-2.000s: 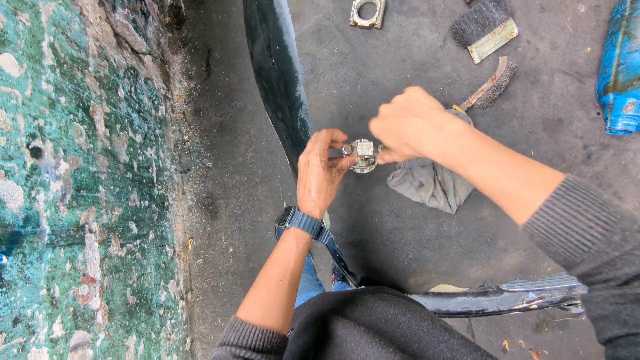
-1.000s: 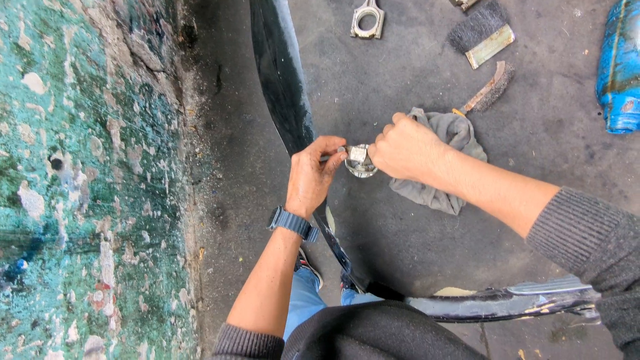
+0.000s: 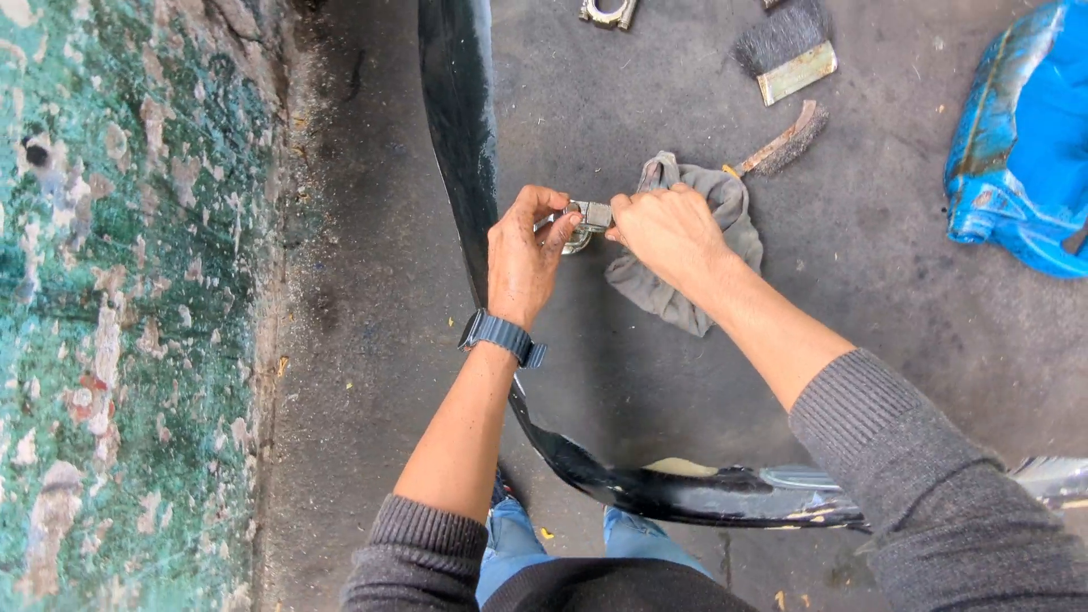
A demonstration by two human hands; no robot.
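Between my hands is a small metal engine part (image 3: 597,216), probably a connecting rod end seen from its end. My left hand (image 3: 525,246), with a watch on the wrist, pinches its left side between thumb and fingers. My right hand (image 3: 671,234) closes its fingers on the right side of the same part; its palm side is hidden. A grey cloth (image 3: 659,293) lies on the surface behind and below my right hand. A connecting rod end (image 3: 608,10) lies at the top edge, partly cut off.
A wide brush (image 3: 786,55) and a curved wire brush (image 3: 782,140) lie beyond the cloth. A cut blue plastic container (image 3: 986,161) is at the right. A black curved trim (image 3: 459,110) runs along the left and near edges; a peeling green wall (image 3: 136,340) stands at the left.
Over the frames my right hand has turned and come down from a raised fist to lie lower at the part. My left hand stays at the part's left side.
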